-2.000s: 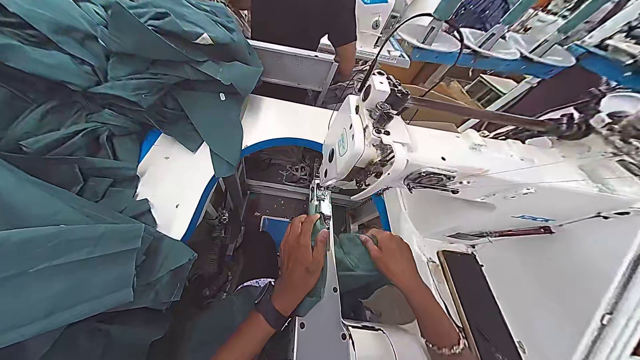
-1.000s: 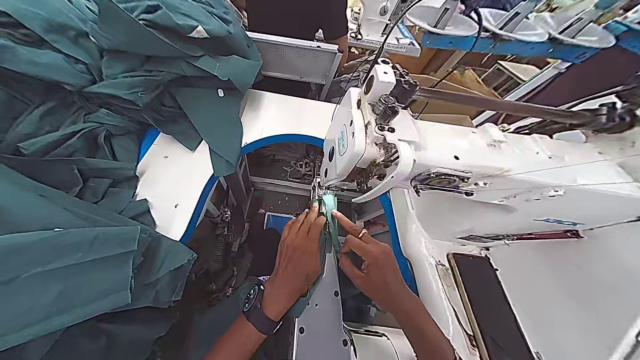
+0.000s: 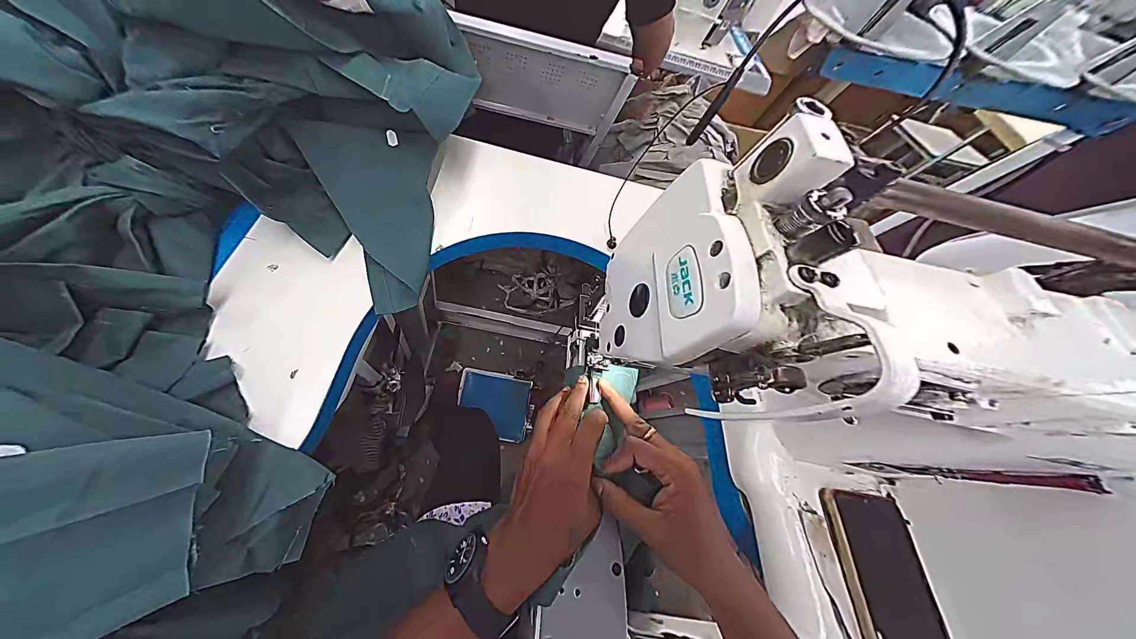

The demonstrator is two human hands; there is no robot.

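Green fabric [image 3: 619, 383] lies under the presser foot [image 3: 593, 362] of a white Jack sewing machine [image 3: 683, 284]. My left hand [image 3: 555, 479], with a dark watch at the wrist, presses the fabric onto the narrow machine arm [image 3: 581, 590], fingertips just in front of the foot. Close on its right, my right hand [image 3: 661, 488], with a ring on one finger, grips the fabric between thumb and fingers, its index fingertip near the foot. Much of the fabric is hidden beneath both hands.
A large heap of dark green cloth [image 3: 98, 293] covers the left side of a white table [image 3: 293, 328] with a blue curved edge. A phone [image 3: 887, 564] rests at the lower right. Behind the table are a person's arm [image 3: 652, 40] and grey cloth [image 3: 666, 133].
Two seconds ago my right hand was farther right and lower, on the fabric; it has since come in beside my left hand near the presser foot. The view has moved closer to the machine.
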